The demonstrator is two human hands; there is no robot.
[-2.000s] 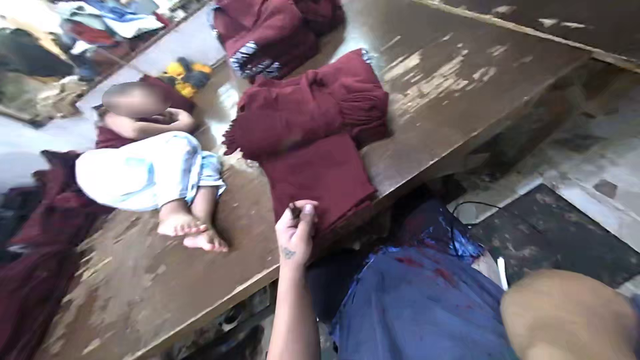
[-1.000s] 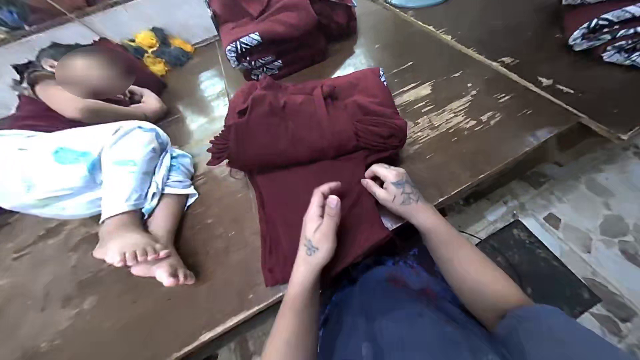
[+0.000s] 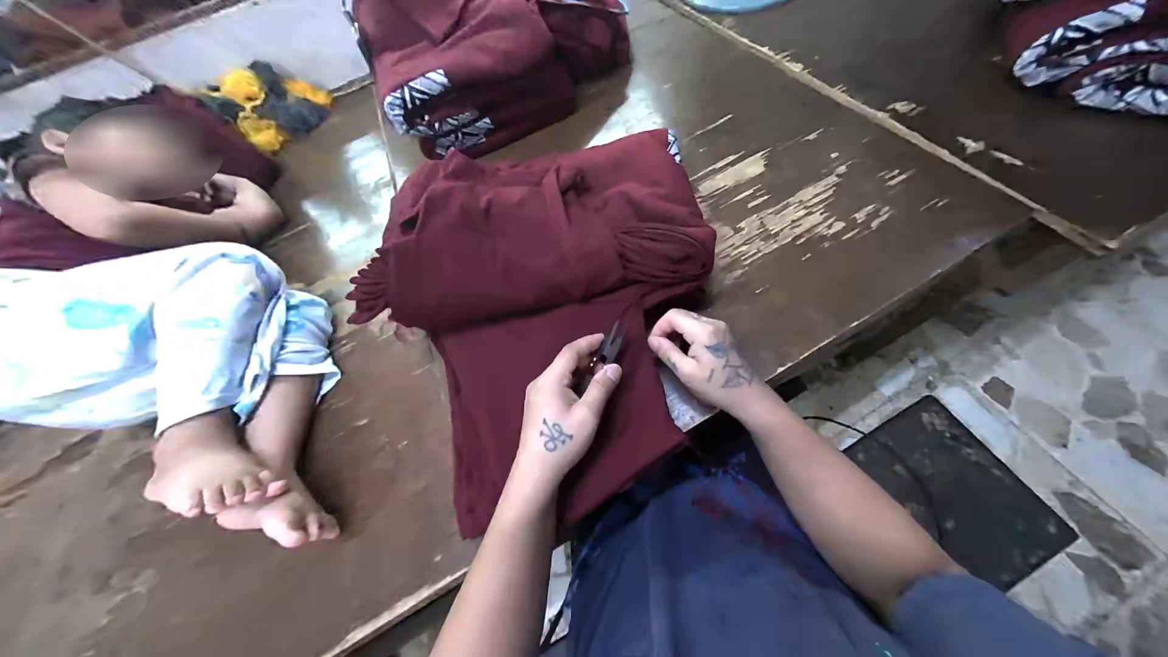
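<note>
Thread snips (image 3: 610, 349) with dark blades are in my left hand (image 3: 568, 401), over the flat part of a maroon cloth (image 3: 520, 374). The blades point up and away, toward the cloth's right edge. At that edge my right hand (image 3: 707, 360) has its thumb and finger pinched together on the cloth. Behind both hands, folded maroon fabric (image 3: 520, 242) with twisted fringes lies across the cloth. A pale patch (image 3: 683, 401) shows under the right edge, below my right hand.
A person (image 3: 210, 347) lies on the wooden table (image 3: 392, 484) at the left, bare feet near the cloth. Folded maroon textiles (image 3: 511, 64) stand behind, more (image 3: 1095, 55) at the far right. Yellow and grey yarn (image 3: 265, 105) lies behind the person. The table's edge runs along the right.
Two seconds ago only my left hand was at the cloth; my right hand has since come to its right edge. The snips now show plainly in my left hand.
</note>
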